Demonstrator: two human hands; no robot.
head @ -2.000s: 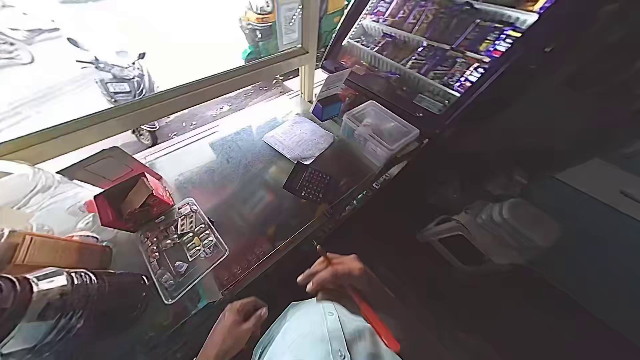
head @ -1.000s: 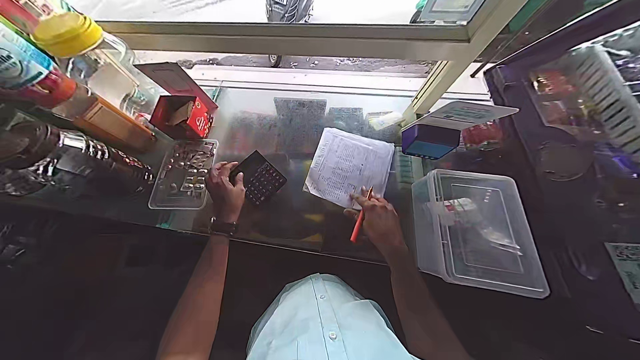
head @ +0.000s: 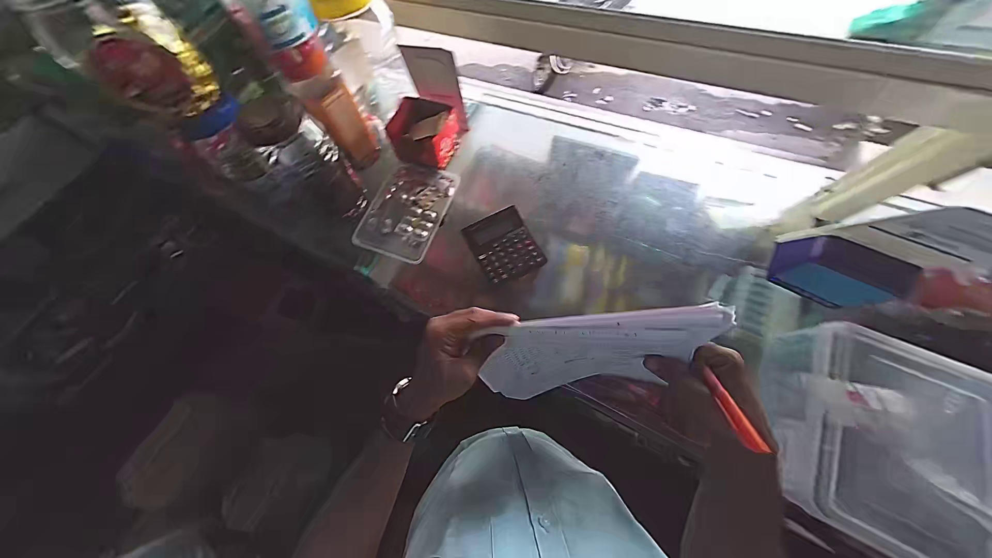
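Observation:
A wad of written paper sheets [head: 597, 349] is raised over the front edge of the glass counter. My left hand [head: 457, 353] grips its left end, a watch on the wrist. At the right end my right hand [head: 709, 387] holds the sheets, with an orange pen [head: 735, 411] also in that hand, pointing down and right. Beyond the paper a black calculator [head: 505, 244] lies on the counter, touched by neither hand. Left of it sits a shallow clear plastic tray [head: 408, 213] of small wrapped items.
A red open box [head: 424, 132] stands behind the tray, with jars and bottles [head: 287, 46] to its left. On the right are a blue-purple open box [head: 845, 267] and a large clear plastic container [head: 907, 434]. A window frame [head: 697, 62] runs along the back.
The paper, flat on the counter a second ago, is now lifted in both hands. My left hand has let go of the calculator and moved to the paper. The view has turned left.

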